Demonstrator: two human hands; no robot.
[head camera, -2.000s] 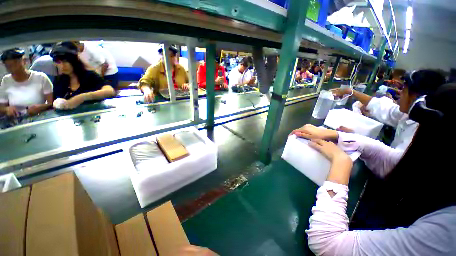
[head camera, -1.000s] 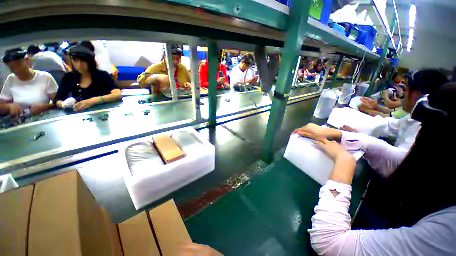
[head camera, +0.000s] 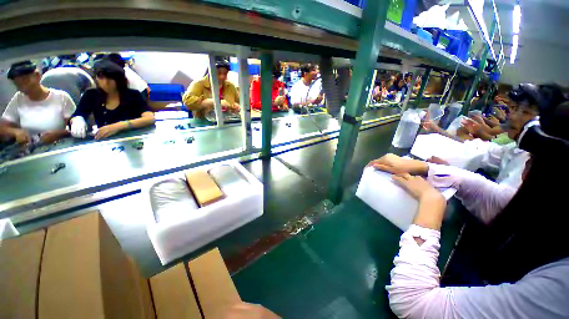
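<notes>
A white foam tray (head camera: 212, 225) sits on the dark conveyor, left of centre. It holds grey-white bagged units (head camera: 171, 198) in its hollows, with a small brown accessory box (head camera: 204, 188) lying between them. Brown cartons (head camera: 72, 268) stand side by side at lower left, and two narrower ones (head camera: 215, 283) are beside them. A small part of my right hand (head camera: 254, 311) shows at the bottom edge, against the nearest narrow carton. It is cut off and blurred, and its fingers and grip are hidden. My left hand is out of the picture.
A green worktable (head camera: 312, 268) lies right of the cartons. A green post (head camera: 354, 124) rises beyond it to an overhead shelf (head camera: 299, 15). At right, a neighbour's hands rest on another white foam tray (head camera: 390, 199). People sit along the far line (head camera: 168, 146).
The foam tray with its accessory box has moved a little left and nearer. Small dark parts on the far line have shifted right. My right hand has barely moved.
</notes>
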